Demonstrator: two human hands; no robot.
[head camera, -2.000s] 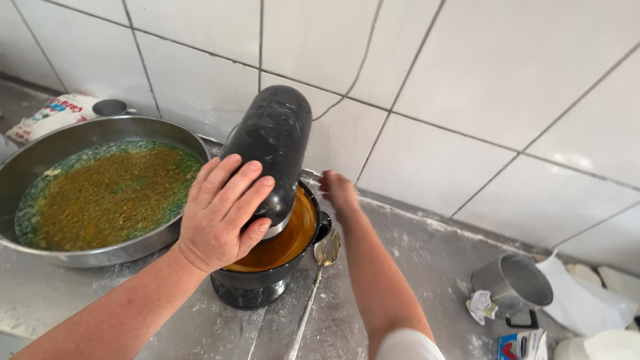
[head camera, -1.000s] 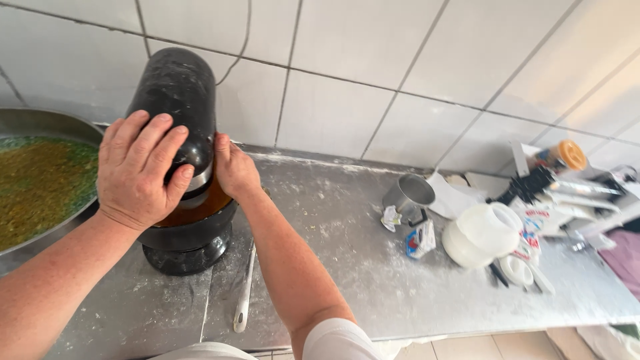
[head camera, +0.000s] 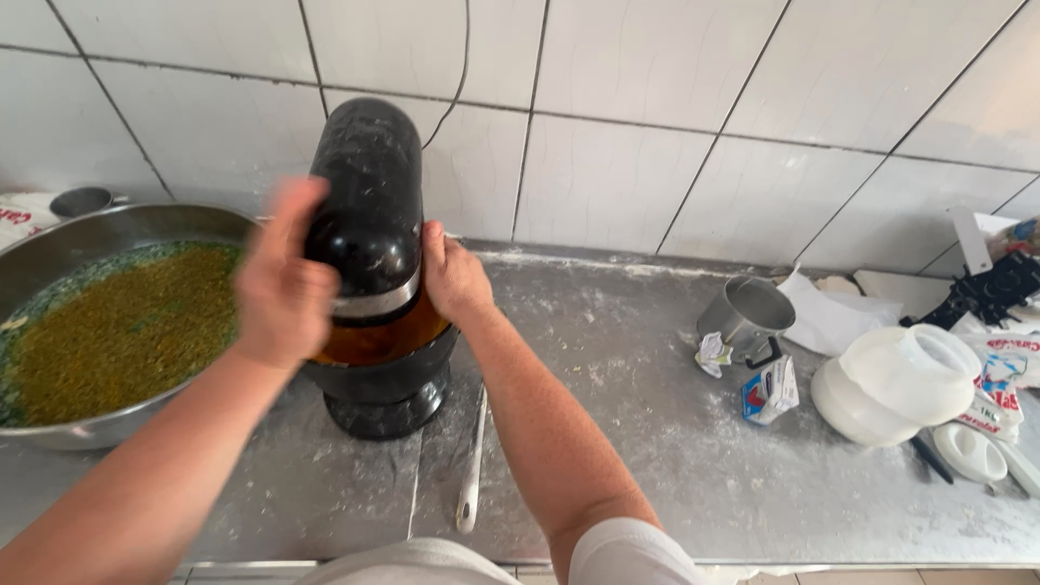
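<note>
A black stand mixer (head camera: 370, 195) stands on the metal counter, its head over a dark bowl (head camera: 382, 378) that holds an orange-brown mixture (head camera: 374, 343). My left hand (head camera: 288, 280), blurred, is at the left side of the mixer head with its fingers spread; whether it touches is unclear. My right hand (head camera: 455, 276) lies against the right side of the head, above the bowl's rim, thumb up and its other fingers hidden. A spoon (head camera: 471, 479) lies on the counter right of the mixer's base, its upper part hidden by my right forearm.
At the left is a wide metal pan (head camera: 106, 435) of green and brown mixture, with a small metal cup (head camera: 81, 201) behind it. Towards the right are a metal jug (head camera: 746, 313), a small carton (head camera: 770, 392), a white plastic container (head camera: 894, 386) and a white lid (head camera: 969, 452).
My left hand, on top of the mixer head before, has shifted to its left side. My right hand, away from the mixer two seconds ago, is now at its right side. The view has shifted.
</note>
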